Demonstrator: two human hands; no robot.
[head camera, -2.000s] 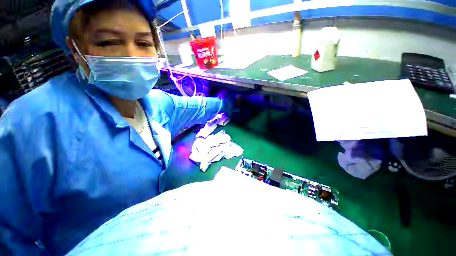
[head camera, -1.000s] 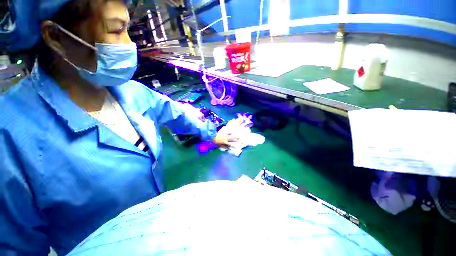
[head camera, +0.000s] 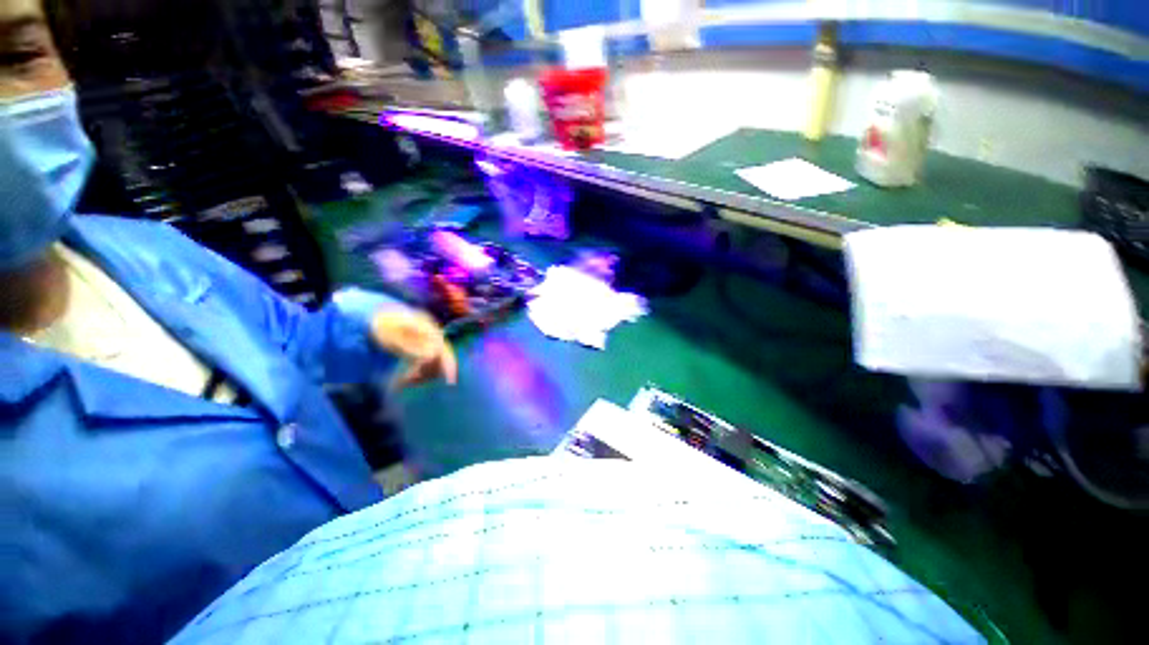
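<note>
The power board (head camera: 794, 475) lies on the green surface (head camera: 706, 373) just in front of me. Its near side is hidden behind my light blue checked garment (head camera: 567, 554). Only a strip of dark and silver parts shows, slightly blurred. A white piece (head camera: 602, 426) sticks out at the board's left end; I cannot tell what it is. Neither my left hand nor my right hand is in view.
Another person in blue (head camera: 189, 315) stands at left, one bare hand near the bench. A white crumpled cloth (head camera: 582, 302) lies beside a second board (head camera: 460, 271) under purple light. A paper sheet (head camera: 995, 302) hangs from the shelf, which holds a red tub (head camera: 575, 108) and white bottle (head camera: 897, 129).
The other person has moved left in the picture and their hand has come off the white cloth. The second board at left shows more fully. More of the power board shows than one second ago.
</note>
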